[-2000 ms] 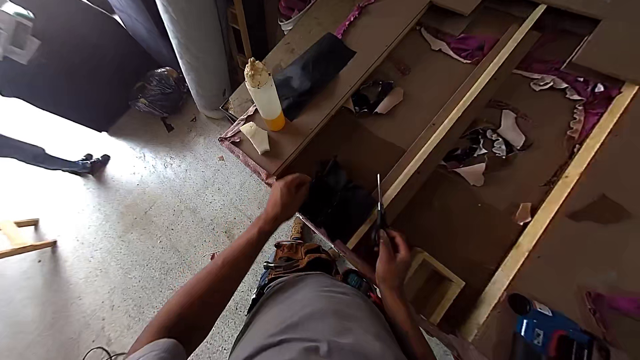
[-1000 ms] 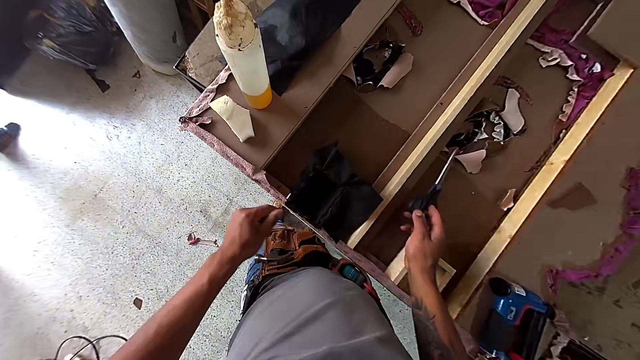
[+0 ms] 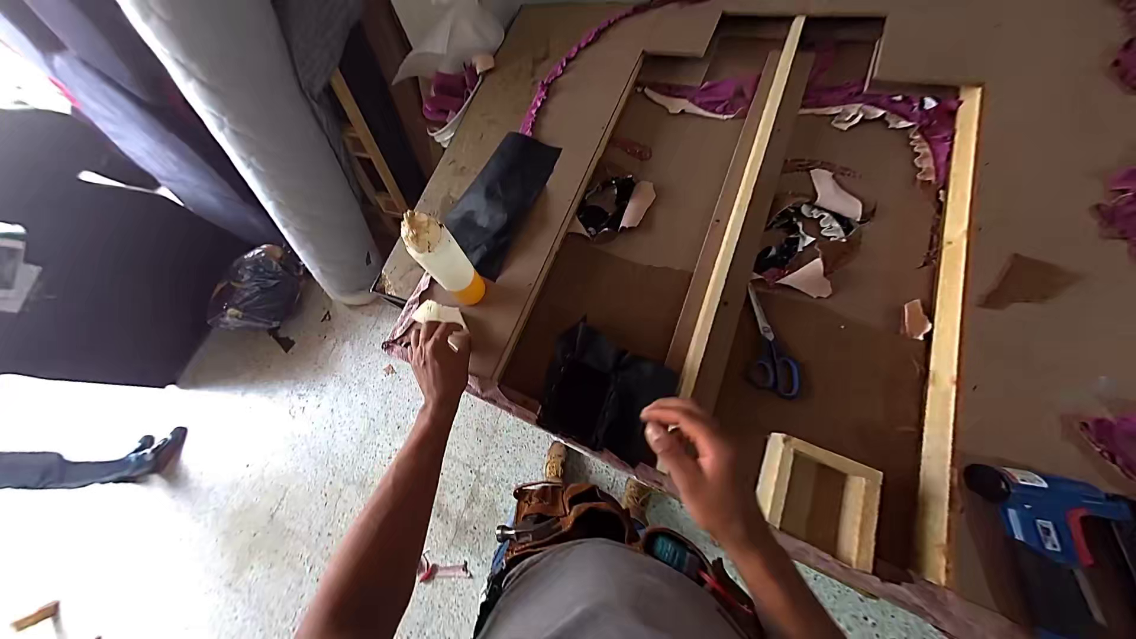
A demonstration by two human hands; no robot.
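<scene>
My left hand (image 3: 438,359) is on a cream foam scrap (image 3: 438,313) at the corner of the large frame; whether its fingers grip the scrap cannot be told. Just behind it stands a translucent bottle (image 3: 451,266) with an orange base. My right hand (image 3: 697,453) hovers, fingers curled and apart with nothing seen between them, beside black fabric (image 3: 635,390) gathered at the frame's near edge. Blue-handled scissors (image 3: 775,368) lie on the brown panel, right of the long wooden slat (image 3: 741,204). A black sheet (image 3: 504,200) lies behind the bottle.
A blue power tool (image 3: 1043,515) lies at the right. A small wooden frame (image 3: 821,497) is at the near edge. Fabric and foam scraps (image 3: 821,231) lie in the recesses. A rolled material (image 3: 257,133) stands upright at left. A person's leg and shoe (image 3: 115,466) show at far left.
The scissors, in my right hand before, now lie on the panel. My left hand has moved from the near edge to the foam scrap at the corner.
</scene>
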